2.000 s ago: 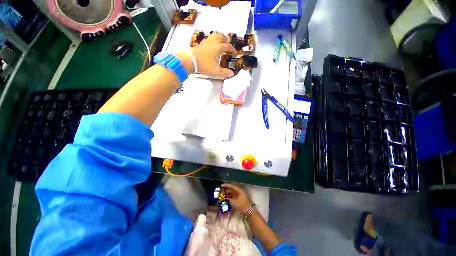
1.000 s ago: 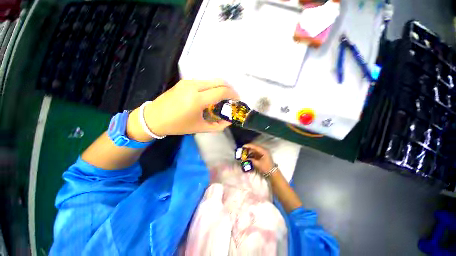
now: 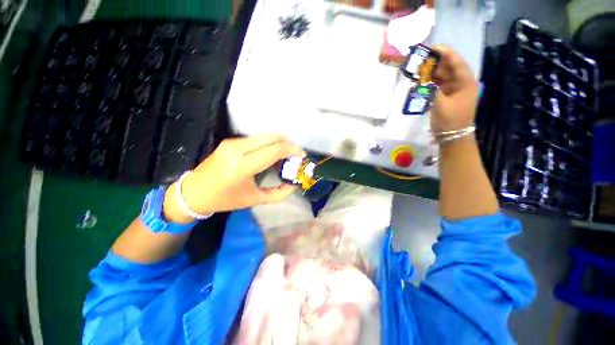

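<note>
My left hand (image 3: 236, 176) holds a small watch case assembly (image 3: 298, 171) between thumb and fingers, above my lap at the machine's front edge. White and gold-orange parts show in it. My right hand (image 3: 455, 91) is raised over the right part of the white machine bed. It holds a second case assembly (image 3: 421, 66) with a white part and gold-orange flex cable inside. A dark display module (image 3: 419, 99) hangs below that case, with a small green spot near the joint.
White machine bed (image 3: 270, 87) bears a dark pile of small parts (image 3: 294, 26), a white cloth (image 3: 411, 30) on a reddish block, and a red emergency stop button (image 3: 403, 158). Black blister trays lie left (image 3: 128, 101) and right (image 3: 546, 121). A small clear piece (image 3: 86, 220) lies on the green mat.
My left hand came back from the fixtures with a case assembly and is now a little lower. My right hand rose from my lap to over the machine bed with its assembly.
</note>
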